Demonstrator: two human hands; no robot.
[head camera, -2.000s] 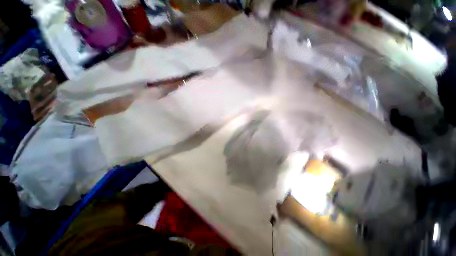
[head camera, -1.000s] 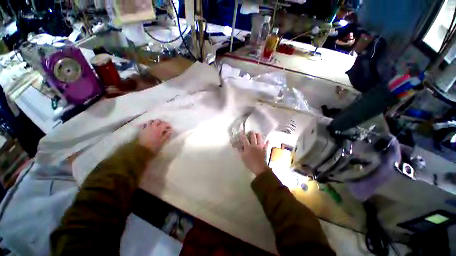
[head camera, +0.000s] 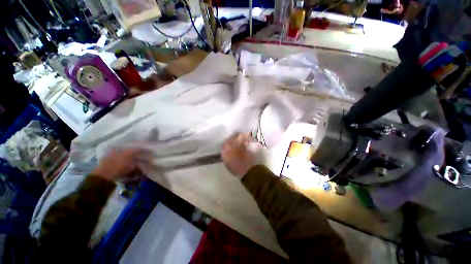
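Note:
A large pale cloth panel (head camera: 191, 111) lies in folds on the table left of the sewing machine head (head camera: 356, 149). My left hand (head camera: 124, 164) is blurred at the cloth's near left edge; its fingers cannot be made out clearly. My right hand (head camera: 240, 153) is on the cloth's near edge, fingers bent down, left of the lit needle area; its fingertips are partly hidden, so its grip cannot be told. Small curved pale pieces (head camera: 273, 122) lie just behind my right hand.
A purple round-dialled device (head camera: 97, 80) and a red container (head camera: 126, 72) stand at the back left. Clear plastic (head camera: 320, 72) lies behind the cloth. A lilac cloth (head camera: 413, 180) hangs at the head's right. A green-handled tool (head camera: 360, 195) lies near the needle. A blue crate (head camera: 124, 221) is below left.
My left hand has moved toward the near left edge, and my right hand slightly left. The cloth's near edge has shifted back, baring more table and the blue crate.

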